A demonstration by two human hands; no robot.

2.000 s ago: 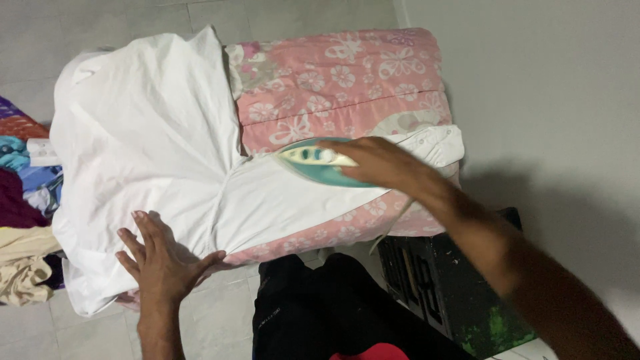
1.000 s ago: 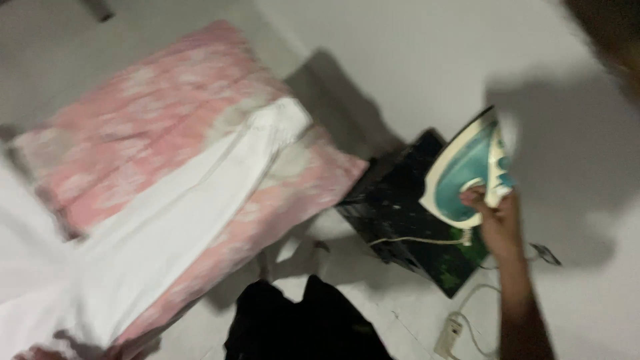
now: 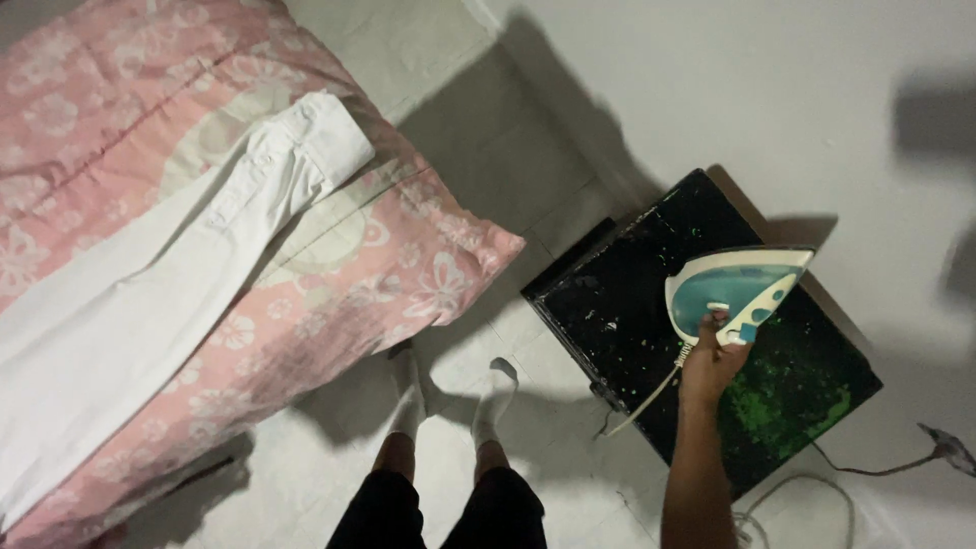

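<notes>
My right hand [image 3: 715, 358] grips the handle of a teal and white clothes iron [image 3: 732, 293], tilted on its side over a black box-like stand [image 3: 610, 313] with green stains. Whether the iron touches the stand, I cannot tell. A pale cord runs from the iron's rear. To the left, a white garment's long sleeve [image 3: 175, 252] with a buttoned cuff [image 3: 328, 141] lies lengthwise on a pink flowered quilted cover [image 3: 427, 267]. The rest of the garment is outside the view. My left hand is not in view.
A grey wall [image 3: 724, 91] rises behind the stand. My legs and feet in pale socks [image 3: 492, 404] are on the tiled floor between the padded surface and the stand. A loose cord [image 3: 846, 496] curls near the stand's lower corner, with a dark cable [image 3: 877, 471] beside it.
Two seconds ago the iron was on the white sleeve; my right hand has carried it right, over the black stand. My left hand has left the view. The view has swung right.
</notes>
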